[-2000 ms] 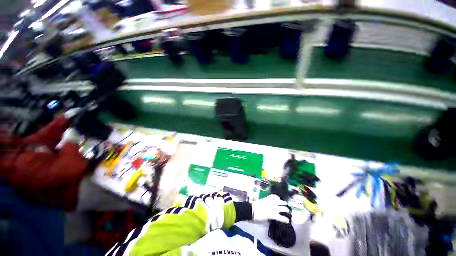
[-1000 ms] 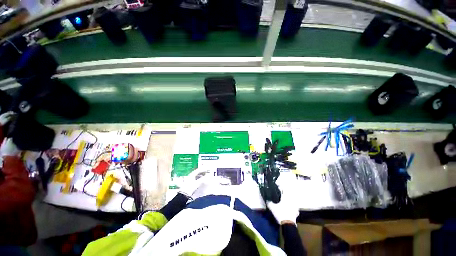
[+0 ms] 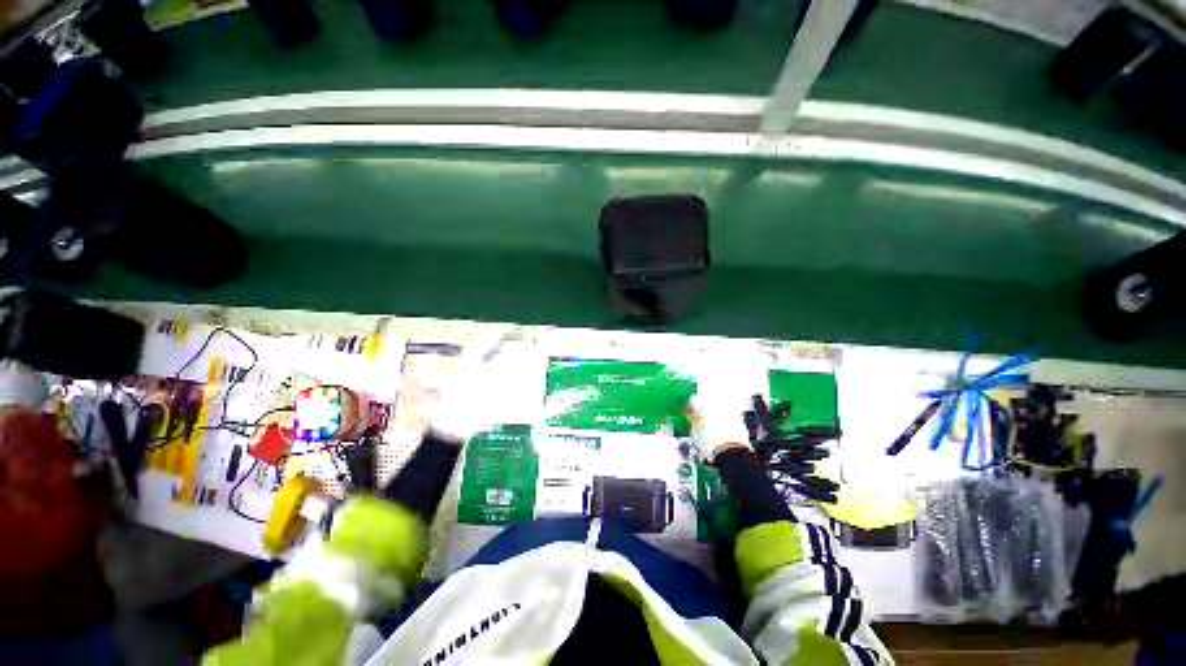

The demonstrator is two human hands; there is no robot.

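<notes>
A black speaker unit [image 3: 654, 254] stands on the green conveyor ahead of me. My left hand [image 3: 463, 390], in a white glove, reaches over the bench left of the green sheets [image 3: 622, 394]; it is blurred and washed out. My right hand [image 3: 718, 419], also white-gloved, is at their right side, and its fingers blend into the white bench. Neither hand touches the unit. A loose pile of black cables [image 3: 791, 453] lies just right of my right hand. A printed sheet with a dark product picture [image 3: 628, 501] lies between my arms.
Grey shiny packets [image 3: 991, 546], blue tie strips [image 3: 969, 401] and more black cables [image 3: 1106, 533] lie at right. At left are test leads, a lit round disc [image 3: 319, 412], a yellow tool [image 3: 289, 510] and a co-worker's red sleeve [image 3: 50, 501]. More units stand on the conveyor.
Both hands have moved forward from the bench's near edge, the left one also outward. The view has shifted, and the middle unit appears larger and further right.
</notes>
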